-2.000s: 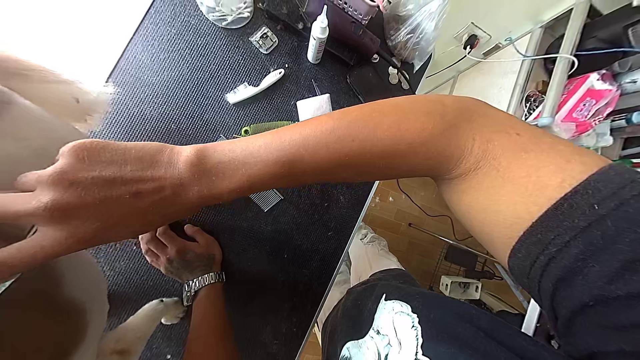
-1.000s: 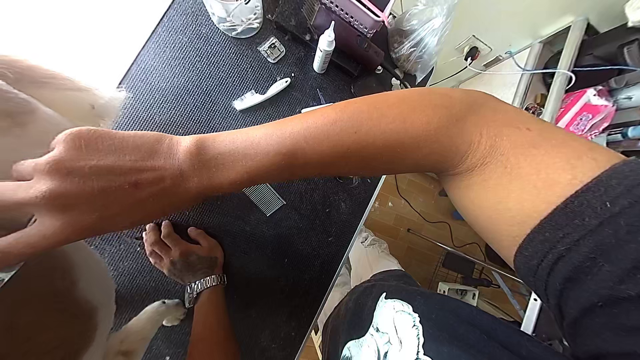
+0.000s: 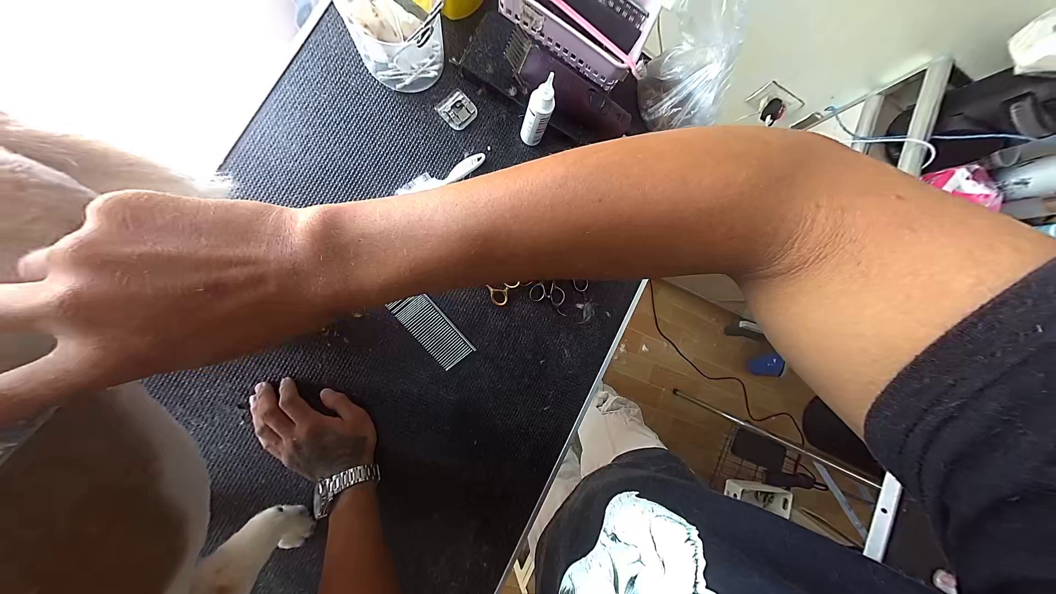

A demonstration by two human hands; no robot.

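My right hand (image 3: 148,289) reaches far left across the light-furred body of an animal, apparently a dog (image 3: 107,487). Its fingers are spread, but the tips run out of view, so whether it holds anything is unclear. My left hand (image 3: 318,429), with a metal watch, rests palm down on the black textured table (image 3: 487,462), fingers apart and empty. A white paw (image 3: 289,525) lies beside the watch. Right of my left hand is a metal comb (image 3: 433,332). Scissors with gold finger rings (image 3: 499,294) and dark-ringed scissors (image 3: 547,291) show just below my right forearm.
Beyond my forearm are a white-handled brush (image 3: 464,168), a white bottle (image 3: 538,111), a clear case (image 3: 456,110), a cup of white items (image 3: 404,62) and a pink basket (image 3: 569,37). The table edge (image 3: 606,371) runs diagonally; a cable (image 3: 709,378) lies on the floor.
My right forearm now covers part of the brush, and scissor rings show below it. My left hand stays flat near the paw. The view has shifted somewhat.
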